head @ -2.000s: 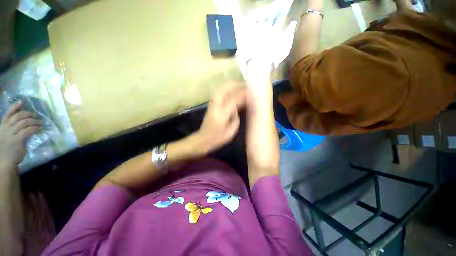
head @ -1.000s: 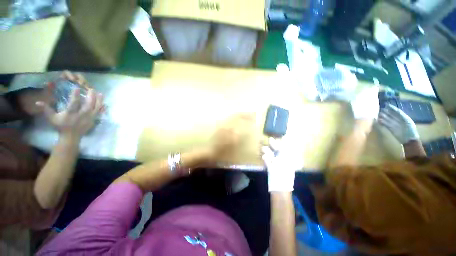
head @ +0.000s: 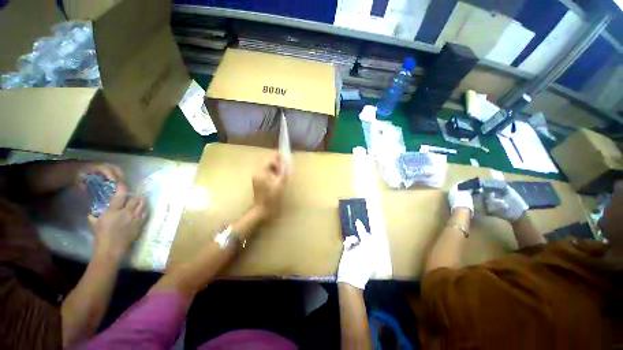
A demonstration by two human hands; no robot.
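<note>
My left hand (head: 270,183), bare, pinches a thin pale bag (head: 284,140) at the front opening of the printed carton (head: 263,76); the bag's upper end reaches the pale stacked contents. My right hand (head: 356,261), in a white glove, grips the near end of a black flat unit (head: 352,210), with one finger over its face. The unit is over the white strip (head: 378,236) on the cardboard sheet (head: 225,181). Whether it is raised off the surface I cannot tell.
A neighbour's hands at left hold a bubble-wrapped unit (head: 100,193). A neighbour's gloved hands at right handle a dark unit (head: 470,185). Filled bubble bags (head: 413,168), a water bottle (head: 396,89) and a large open carton (head: 140,75) stand around the back.
The view has tilted up towards the bench back. My left hand has moved forward to the carton and taken hold of a bag. My right hand has come onto the black unit.
</note>
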